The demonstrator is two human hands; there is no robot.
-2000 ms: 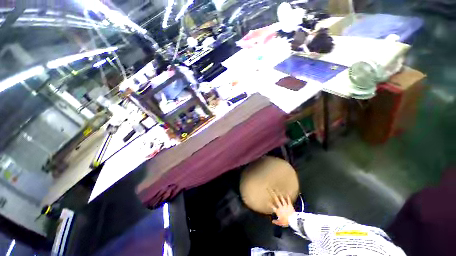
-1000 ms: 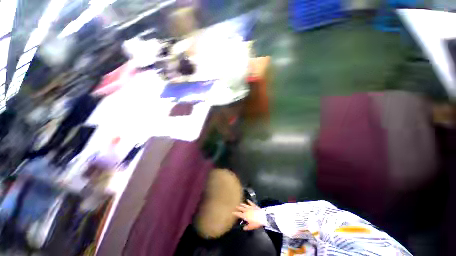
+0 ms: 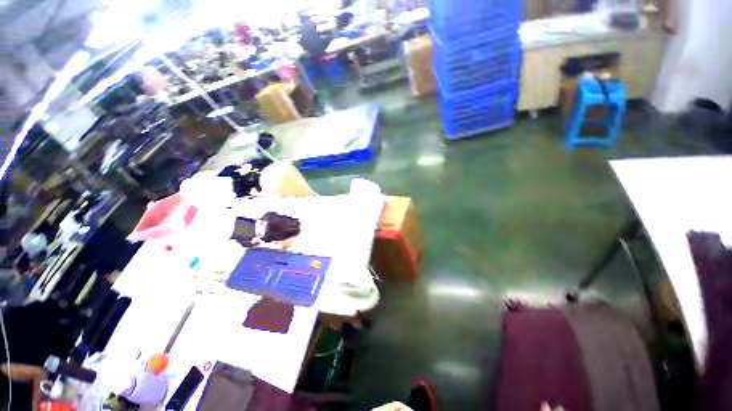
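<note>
A maroon cloth stack point(image 3: 534, 357) with a brown-taupe piece point(image 3: 614, 353) beside it lies at the lower right, cut off by the bottom edge. My left hand point(image 3: 391, 407) shows only as a small patch of skin at the bottom edge. My right hand point(image 3: 551, 408) shows only as fingertips over the maroon cloth's lower part. Whether either hand holds anything is hidden. Another taupe and maroon stack point(image 3: 229, 389) shows at the lower left, beside the white worktable.
The white worktable point(image 3: 341, 241) bears a blue-purple template point(image 3: 281, 274), a dark maroon piece point(image 3: 270, 315) and a pink tray point(image 3: 163, 217). Blue crates point(image 3: 477, 72) and a blue stool point(image 3: 595, 112) stand behind. A white table point(image 3: 674, 193) is at right. Another person's hand point(image 3: 22, 372) shows at far left.
The view has swung right and up. The first cloth stack has shifted to the lower left. The round tan seat and my patterned sleeve have left the picture, leaving only bits of my hands.
</note>
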